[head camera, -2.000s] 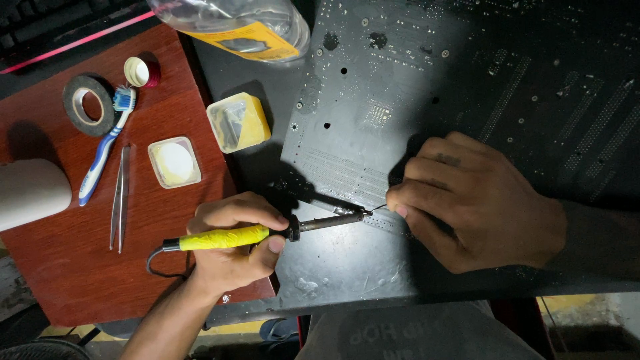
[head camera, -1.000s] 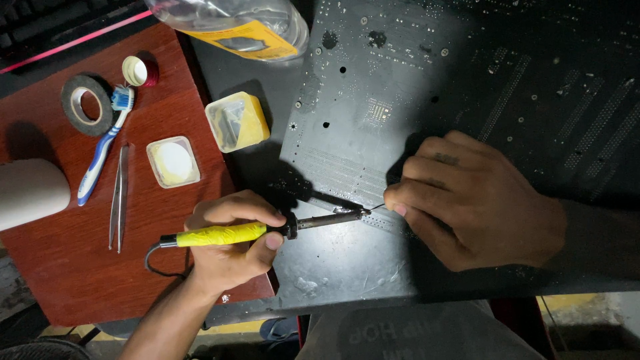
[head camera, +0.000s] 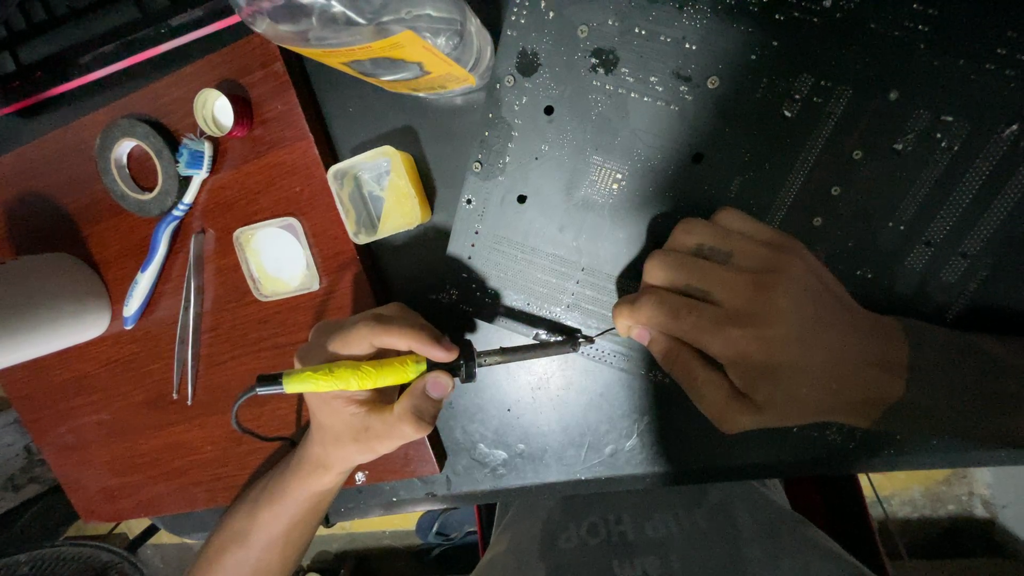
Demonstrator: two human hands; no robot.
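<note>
My left hand [head camera: 372, 384] is closed around a soldering iron [head camera: 356, 374] whose handle is wrapped in yellow tape. The iron's metal barrel points right, and its tip is at the near edge of a large dark circuit board [head camera: 552, 264]. From the right, my right hand [head camera: 752, 320] pinches a thin dark wire [head camera: 606, 332] between thumb and forefinger. The wire's far end meets the iron's tip; whether it touches the board there cannot be told. Solder points, holes and rows of pads cover the upward side of the board.
A reddish wooden board [head camera: 336, 296] on the left bears black tape [head camera: 138, 166], a toothbrush [head camera: 168, 228], tweezers [head camera: 189, 320], a small round cap [head camera: 216, 112] and a square container [head camera: 276, 258]. Another yellow container [head camera: 378, 194] and a plastic bottle [head camera: 400, 48] stand beyond.
</note>
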